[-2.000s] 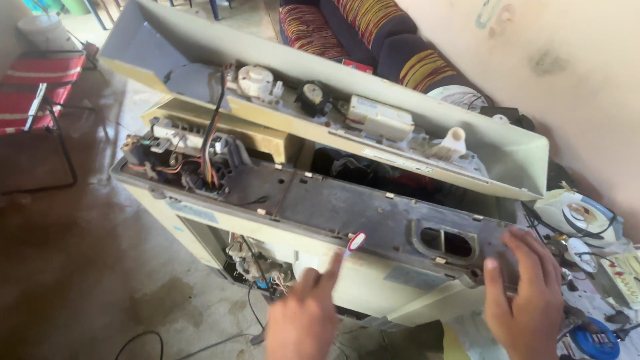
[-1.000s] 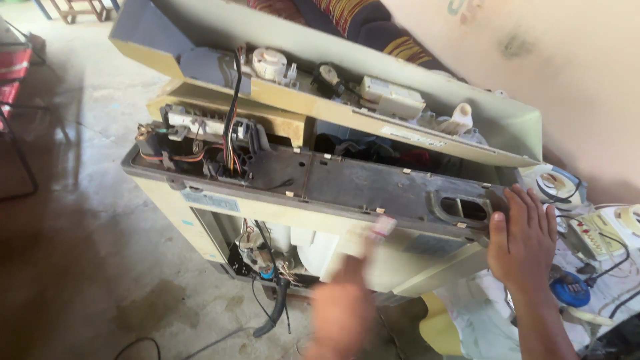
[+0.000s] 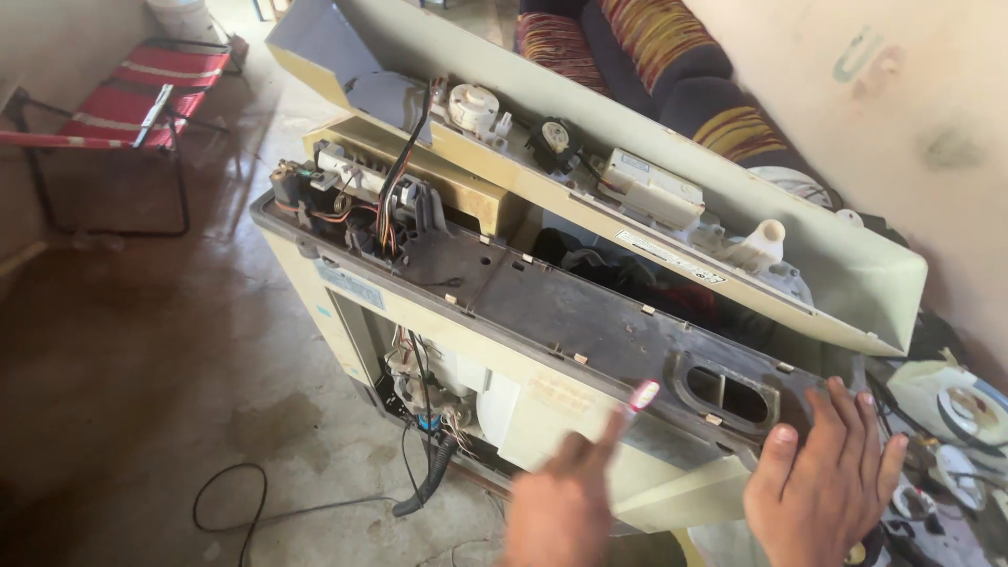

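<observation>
A twin-tub washing machine has its dusty dark top deck (image 3: 575,315) exposed and an opening in its front. Its pale control panel housing (image 3: 835,236) lies tilted behind the deck, with a white round timer (image 3: 473,107) and a dark timer (image 3: 555,143) inside. My blurred left hand (image 3: 563,488) holds a small red-and-white tool (image 3: 644,395), perhaps a toothbrush, over the deck's front edge. My right hand (image 3: 823,465) lies with spread fingers against the deck's right end, beside the oval opening (image 3: 726,392). Wires (image 3: 394,197) run from the deck's left end up to the housing.
A grey drain hose (image 3: 429,480) and a black cable (image 3: 264,504) trail on the concrete floor. At the left stands a red folding cot (image 3: 150,98); behind is a dark sofa (image 3: 685,87). Assorted parts and wires (image 3: 961,409) lie at the right.
My left hand has stayed near the front edge, the small tool showing at its fingertips. My right hand remains at the deck's right end. The view has shifted.
</observation>
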